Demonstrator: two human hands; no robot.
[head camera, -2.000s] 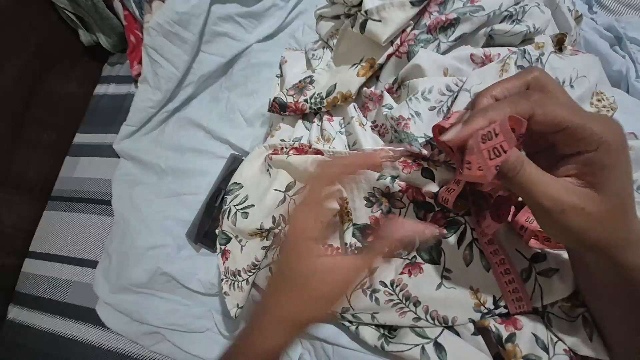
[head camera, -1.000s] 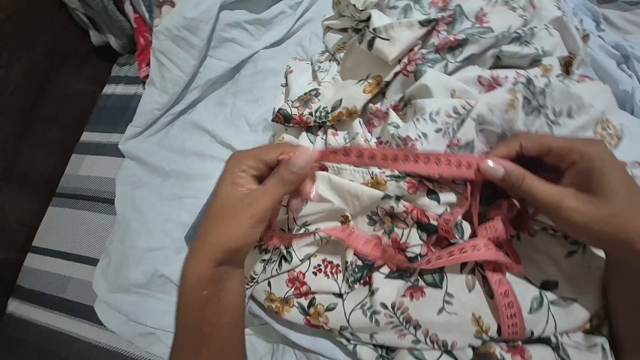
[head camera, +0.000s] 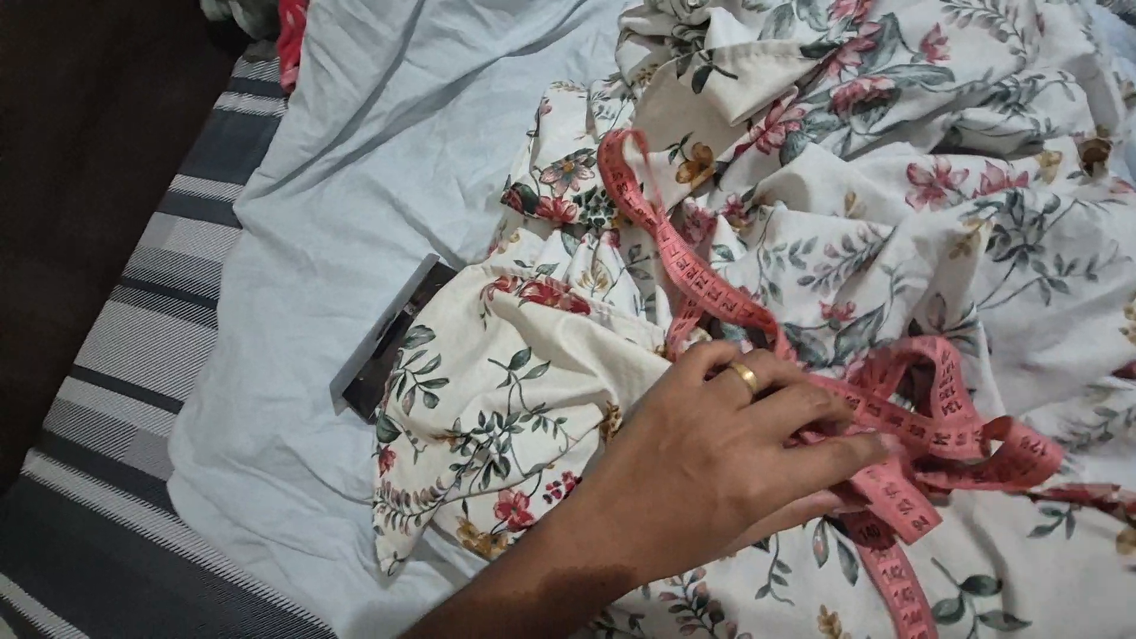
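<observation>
My left hand (head camera: 737, 444), with a gold-coloured ring on one finger, reaches in from the bottom, its fingers on a tangled pink measuring tape (head camera: 701, 280). The fingertips lie among the tape's loops, and part of the tape is hidden under the hand. One loop runs up and to the left of the hand, others curl to its right, and a length hangs toward the bottom edge. Beneath lies a rumpled white floral garment (head camera: 550, 355), patterned with red, yellow and green flowers and leaves. My right hand is out of view.
A pale blue sheet (head camera: 355, 195) spreads under the garment. Partly beneath the garment's left edge sits a dark flat box-like object (head camera: 390, 346). Striped grey and black fabric (head camera: 133, 355) runs down the left side, and some red cloth (head camera: 291, 40) lies at the top left.
The tape, stretched between both hands a second ago, now lies in loose loops on the garment. My right hand has left the view, and my left hand has moved right onto the tape.
</observation>
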